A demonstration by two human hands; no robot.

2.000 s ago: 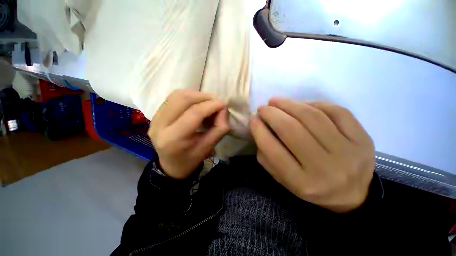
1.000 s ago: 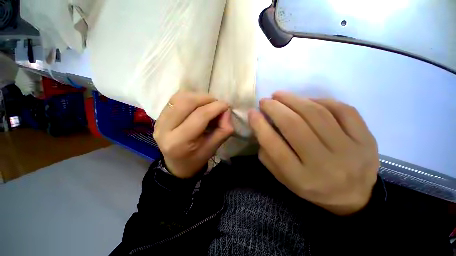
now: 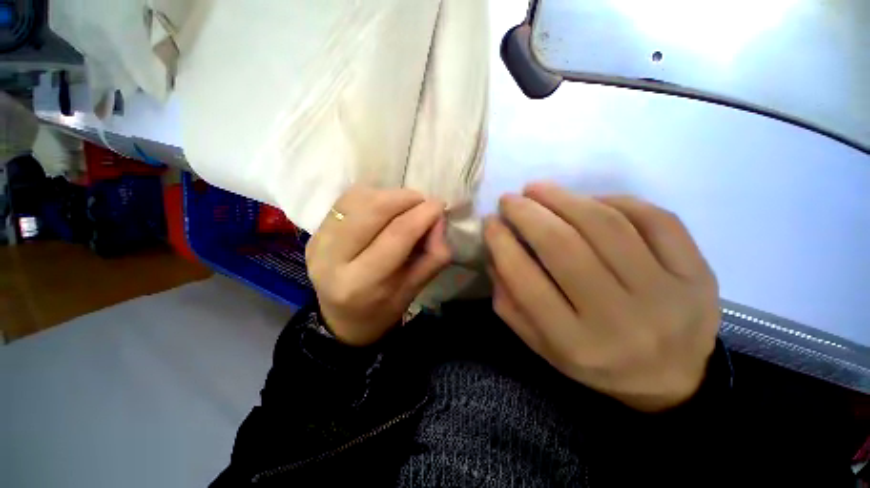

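A large cream fabric panel [image 3: 286,105] lies over the table at the left and centre, with a long dark line down it and wrinkles. Its near corner comes down to my hands at the table's front edge. My left hand [image 3: 377,257], bare with a thin ring, pinches the fabric edge [image 3: 464,229] between thumb and fingertips. My right hand [image 3: 611,291], bare, is at the right side of the same edge with fingers bent. Its thumb is mostly hidden, and its fingertips touch or nearly touch the cloth.
The machine bed plate [image 3: 725,57] with its dark corner piece [image 3: 530,63] is at the upper right. The table-edge ruler [image 3: 792,334] runs along the front right. A blue plastic basket [image 3: 224,243] sits below the table at left, with red baskets behind. More cream fabric [image 3: 105,43] hangs at the far left.
Both hands stay together at the fabric edge. My left hand has shifted slightly right. The cloth between the fingertips has changed its fold, and the whole view has moved a little.
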